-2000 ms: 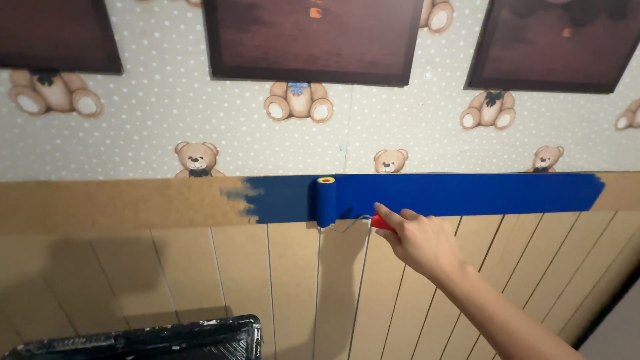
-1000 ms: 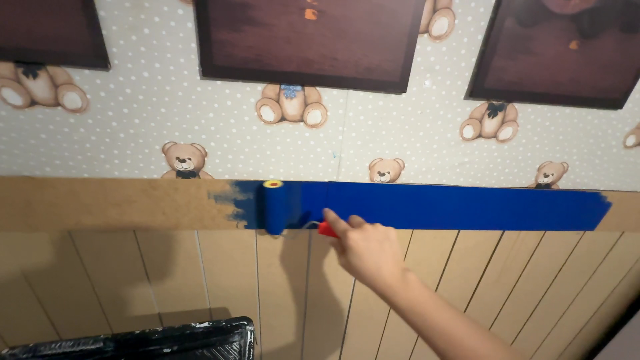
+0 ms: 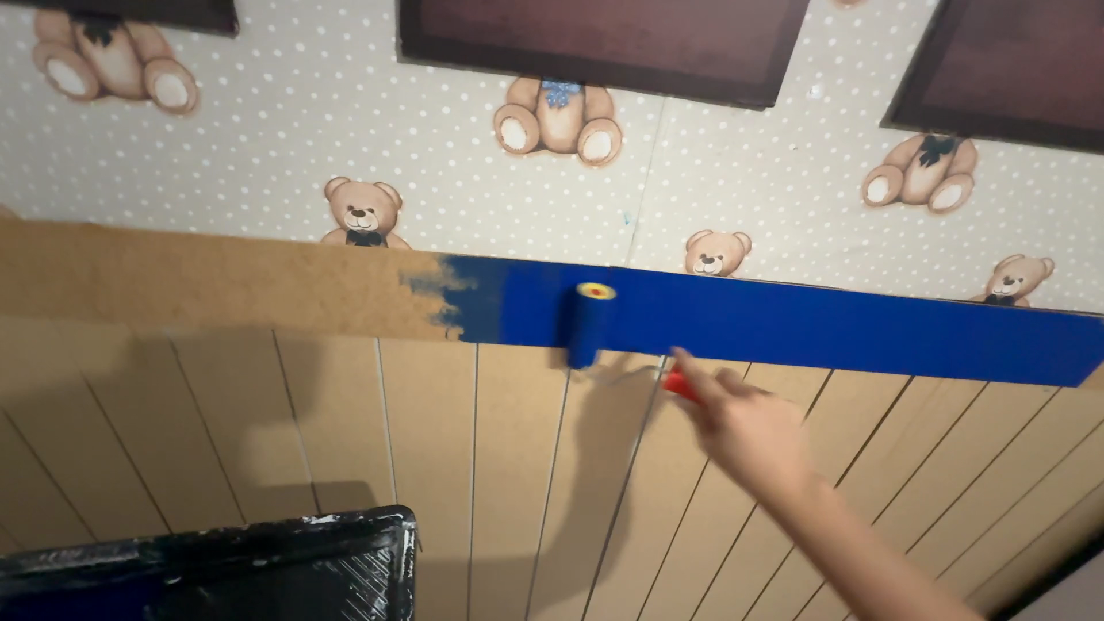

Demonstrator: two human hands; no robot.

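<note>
My right hand (image 3: 750, 423) grips the red handle (image 3: 681, 382) of a small paint roller, its index finger laid along the top. The blue-coated roller sleeve (image 3: 590, 328) rests upright against a horizontal wooden board (image 3: 216, 276) on the wall. Blue paint (image 3: 819, 323) covers the board to the right of the sleeve and a short way to its left, ending in a thin, ragged edge; bare brown board lies further left. A black paint tray (image 3: 401, 561) with blue paint in it shows at the bottom left. My left hand is out of view.
Above the board is polka-dot wallpaper (image 3: 259, 129) with teddy bears, and dark framed pictures (image 3: 586, 43) hang over it. Grooved vertical paneling (image 3: 431, 431) runs below the board, with shadows across it. A dark edge (image 3: 1061, 552) lies at the lower right.
The roller first moved left along the board toward the ragged paint edge, then back a little to the right. Solid blue now reaches further left than in the earliest frame.
</note>
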